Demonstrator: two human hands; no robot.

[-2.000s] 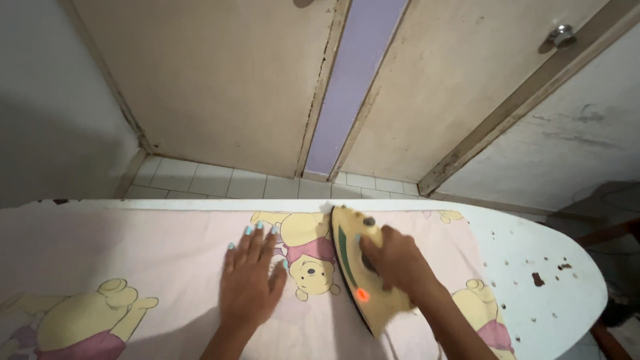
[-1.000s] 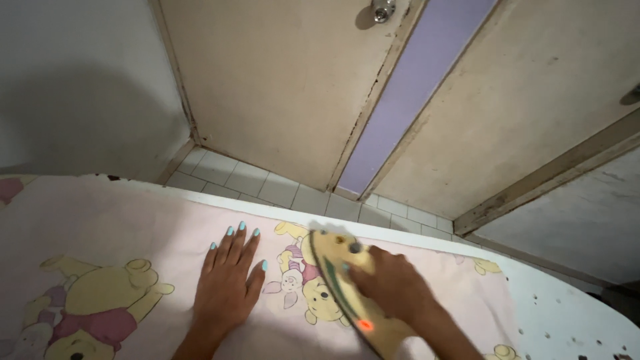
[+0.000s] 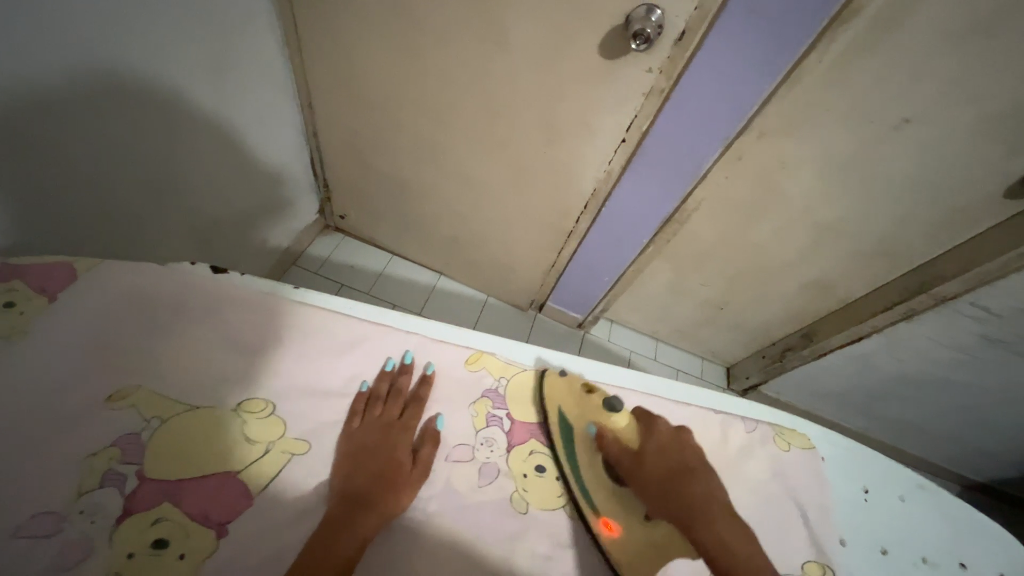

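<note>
Pink fabric printed with cartoon bears (image 3: 304,360) lies spread over a white ironing board (image 3: 904,496). My left hand (image 3: 384,456) rests palm down on it, fingers slightly spread, holding nothing. To its right, my right hand (image 3: 664,464) grips the handle of a yellowish clothes iron (image 3: 584,480), whose tip points toward the board's far edge. An orange light glows near the iron's rear. The iron rests over the fabric beside a printed bear; its soleplate is hidden.
Beyond the board are a beige door (image 3: 480,144) with a metal knob (image 3: 644,28), a purple strip of wall (image 3: 680,152), a second beige door (image 3: 800,184) and a white tiled floor (image 3: 456,300). A grey wall (image 3: 144,120) stands at the left. The board's rounded end has small holes.
The view has swung left and tilted. Against the printed bear, my left hand has moved left, away from the iron. My right hand keeps its grip on the iron.
</note>
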